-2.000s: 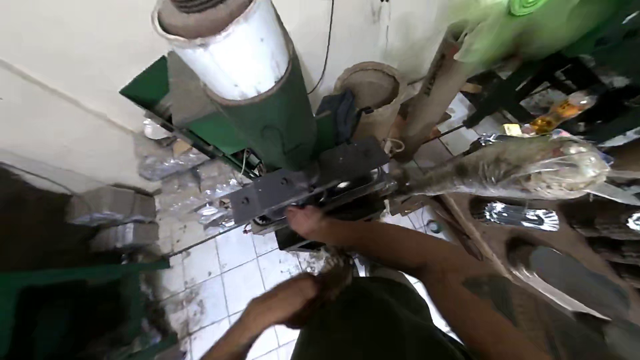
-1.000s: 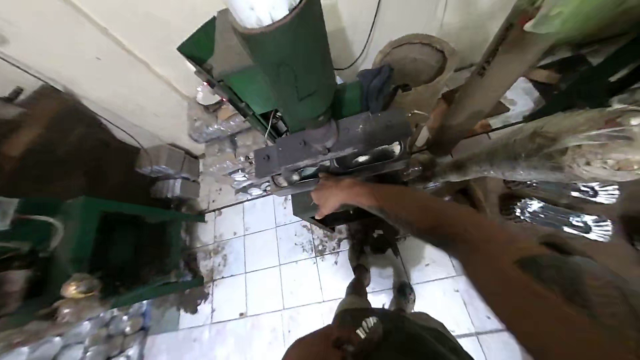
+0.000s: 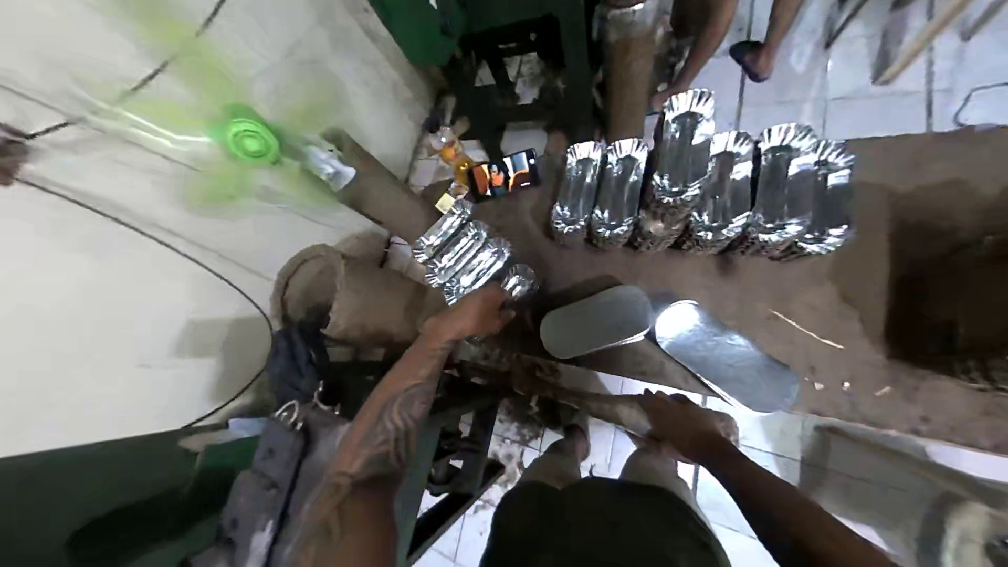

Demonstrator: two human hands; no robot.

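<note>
My left hand (image 3: 472,313), on a tattooed arm, has curled fingers against the near end of a row of shiny silver fluted trays (image 3: 468,256) and beside a small round silver piece (image 3: 520,281). Whether it grips anything is unclear. My right hand (image 3: 683,425) is closed around a long brown, dirt-coated bar (image 3: 606,411) just beyond the bench edge. Two flat silver oval-ended plates (image 3: 596,321) (image 3: 728,358) lie on the brown bench between the hands. Several stacks of similar fluted trays (image 3: 683,150) stand farther back.
Left are a brown-coated cylinder (image 3: 382,303), dark cloth (image 3: 298,366) and grey metal machine parts (image 3: 260,480). A green fan (image 3: 252,142) spins by the wall. A phone (image 3: 504,173) and a bottle (image 3: 450,153) are behind the trays. Another person's foot (image 3: 756,61) shows at top right.
The view has swung strongly right, from the machine to the bench. My right hand, earlier at the machine's dark metal block, is now on the brown bar; my left hand is at the silver trays.
</note>
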